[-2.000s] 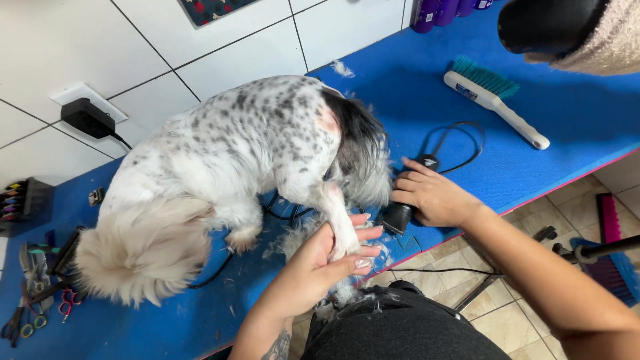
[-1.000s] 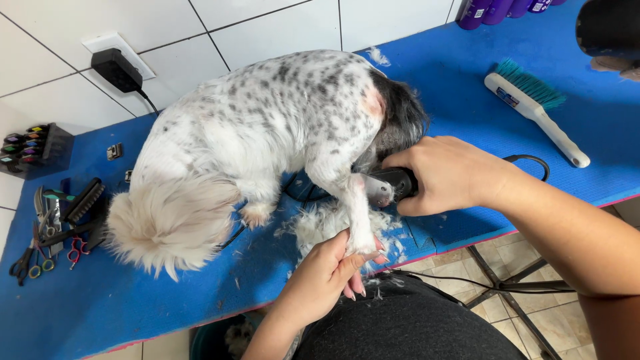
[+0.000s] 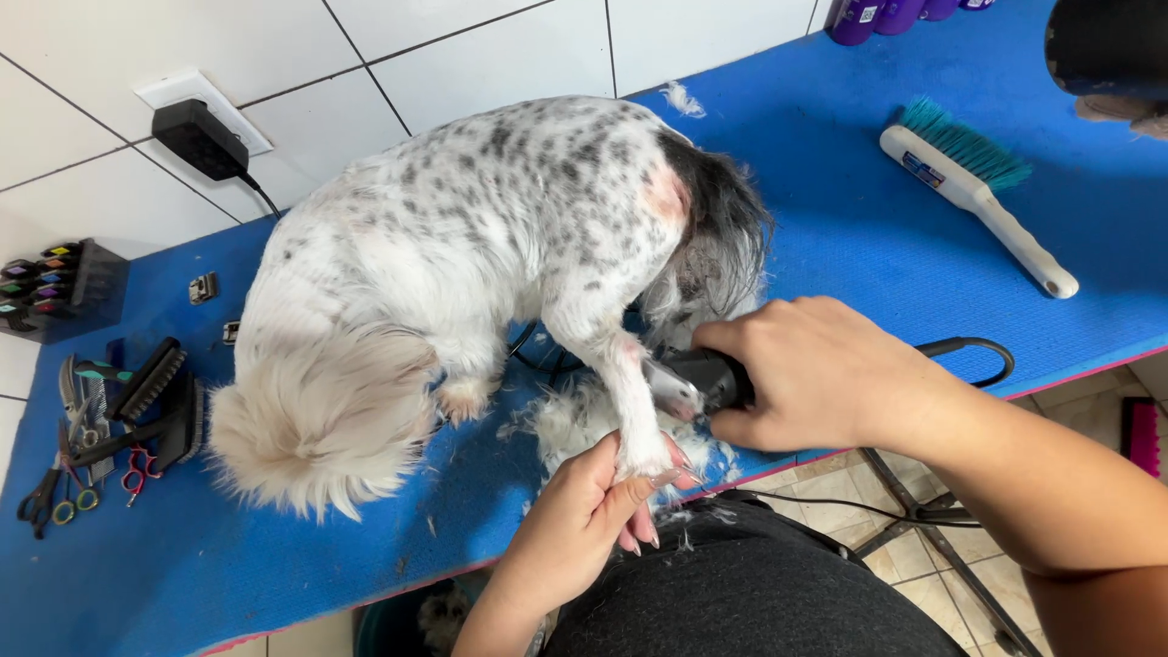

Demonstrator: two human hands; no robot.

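A white dog with black spots (image 3: 493, 201) stands on the blue grooming table (image 3: 484, 511), its shaggy cream head low at the left and its dark tail at the right. My left hand (image 3: 593, 511) holds the paw of its hind leg, thumb on top and fingers underneath. In my right hand (image 3: 803, 374) is a black electric hair clipper (image 3: 716, 377), its head against the lower part of that same leg. Cut white fur (image 3: 579, 424) lies in a heap under and behind the leg.
Scissors (image 3: 41, 502), combs and a slicker brush (image 3: 151, 379) lie at the left near a blade rack (image 3: 82, 292). A teal-bristled brush (image 3: 967, 178) rests at the right. Purple bottles (image 3: 856, 20) stand by the wall. A black adapter (image 3: 201, 139) is plugged in. A dark cylindrical object (image 3: 1109, 46) overhangs the upper right.
Two seconds ago the clipper was on the table under my right hand. It was lifted and brought to the hind leg, where it remains. My left hand still holds the paw.
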